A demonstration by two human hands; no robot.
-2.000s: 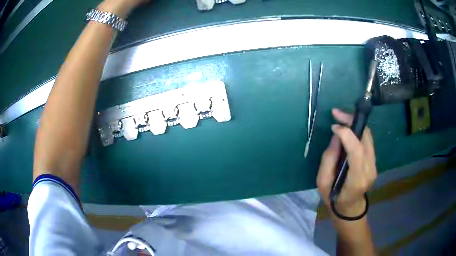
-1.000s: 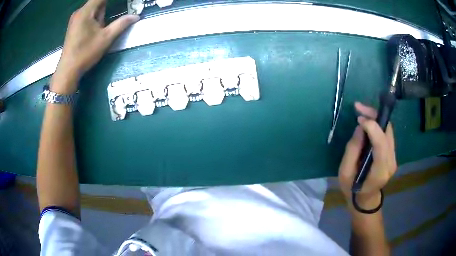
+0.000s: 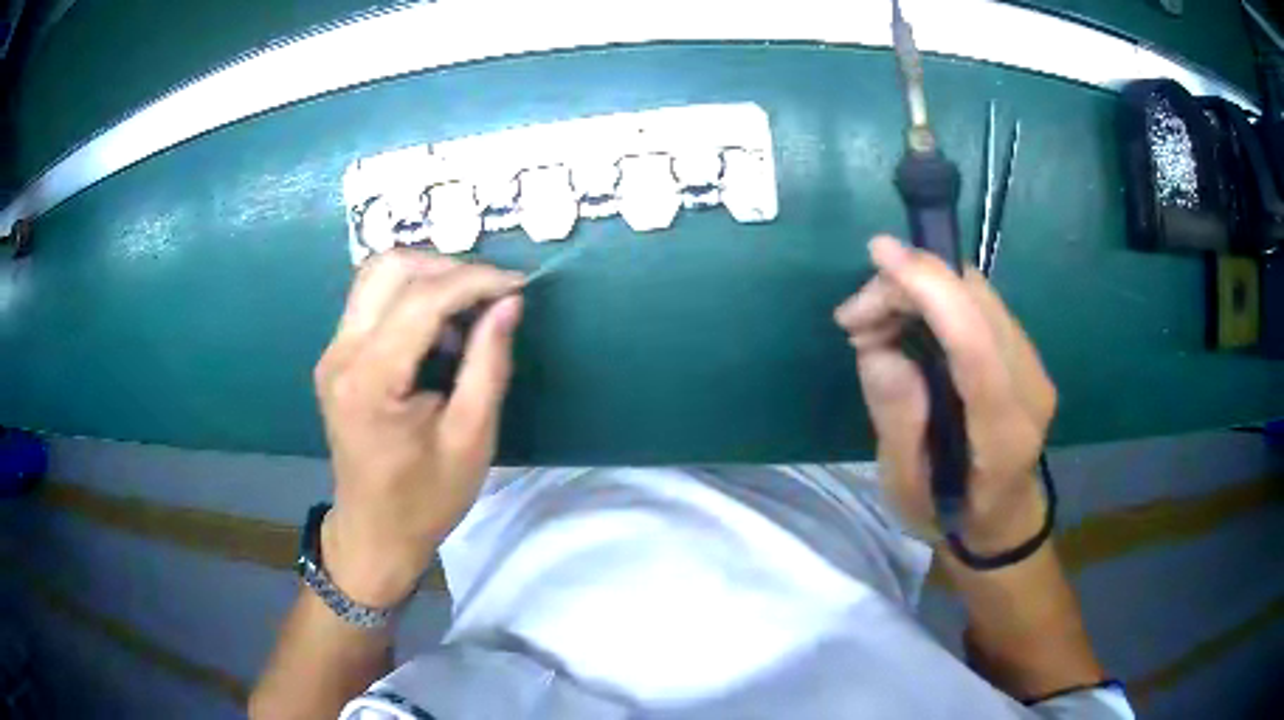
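A whitish board panel [image 3: 556, 148] lies on the green mat, its row of pale rounded units facing me. My left hand [image 3: 423, 366] is just below the panel's left end. Its thumb and index finger pinch a thin solder wire [image 3: 554, 267] that points up right, short of the panel. My right hand [image 3: 958, 380] holds the black soldering iron [image 3: 929, 190] like a pen, right of the panel, with its barrel pointing up over the white rail and touching nothing that I can see.
Tweezers [image 3: 1001, 190] lie right of the iron, partly hidden by my right hand. The black iron stand [image 3: 1176, 169] with its glittering patch is at the far right, with a small yellowish square [image 3: 1238, 301] below it. A white rail [image 3: 563, 35] crosses the back.
My left hand has come back from beyond the rail to below the panel, now with solder wire. My right hand has moved the iron left, away from the stand. The whole view has shifted.
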